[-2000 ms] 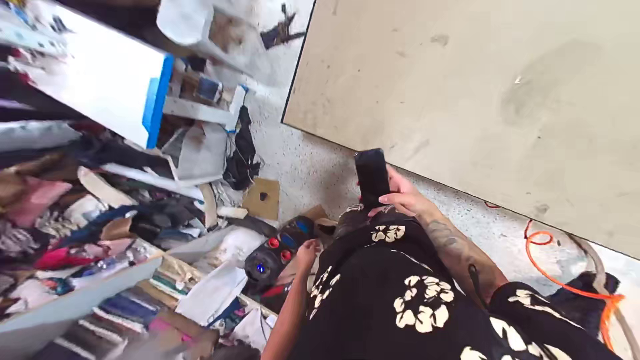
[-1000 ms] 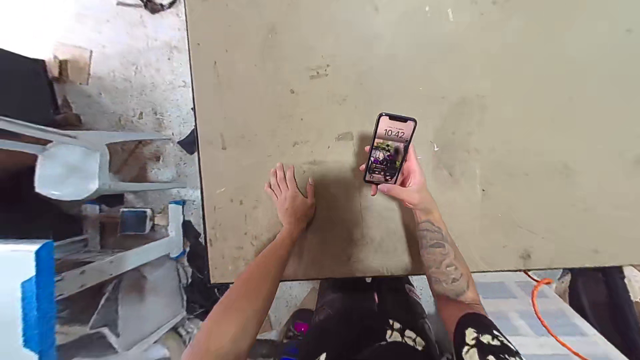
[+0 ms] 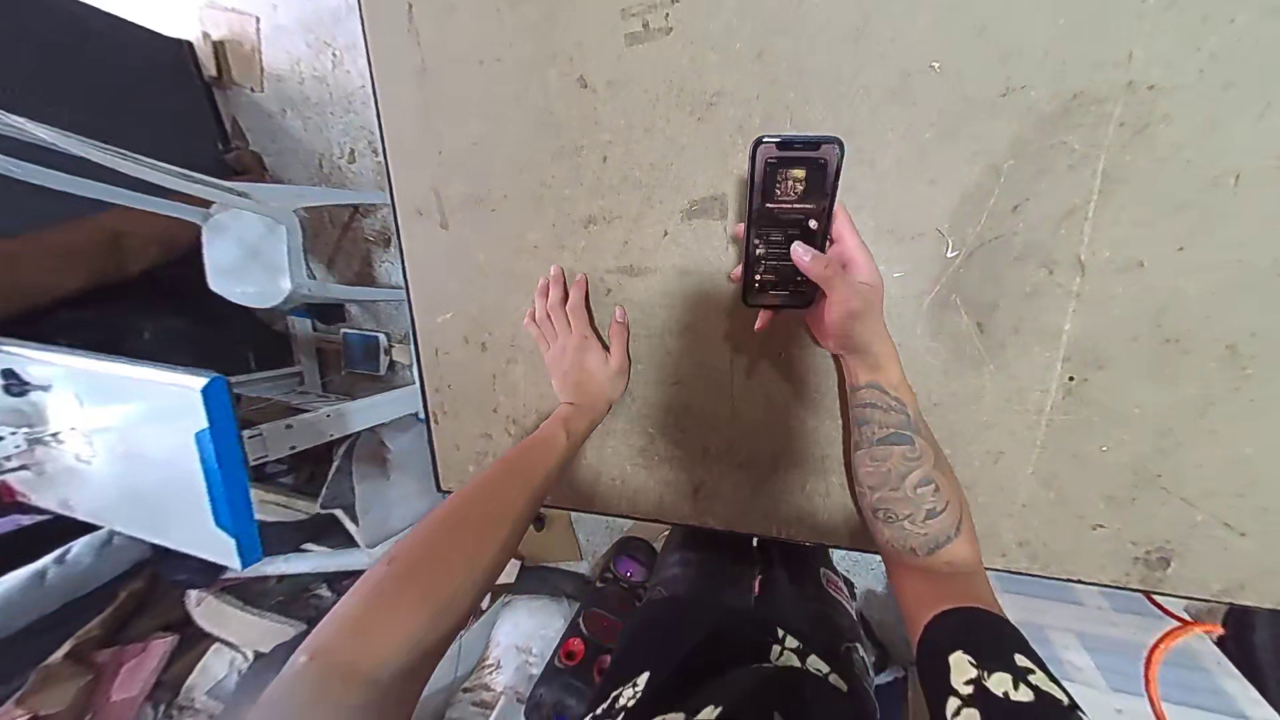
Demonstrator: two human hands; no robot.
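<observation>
A black smartphone [image 3: 790, 222] with a lit, dark screen is held upright in my right hand [image 3: 848, 285], its thumb lying on the lower right of the screen. Beneath both hands is a large, worn beige tabletop [image 3: 720, 430] with scratches and stains. To the left of the phone, my left hand [image 3: 582, 345] rests palm down on this surface, fingers spread, holding nothing.
Left of the table stand a white plastic chair [image 3: 248, 255] and a white board with blue tape [image 3: 225, 470]. Fabric scraps [image 3: 130, 670] lie at lower left. A dark portable speaker [image 3: 590, 640] is below the table edge, and an orange cable [image 3: 1160, 665] at lower right.
The phone's screen has gone from a lock screen to a dark page, and my right thumb now lies on it. Two seconds ago both hands were off the tabletop, near my body.
</observation>
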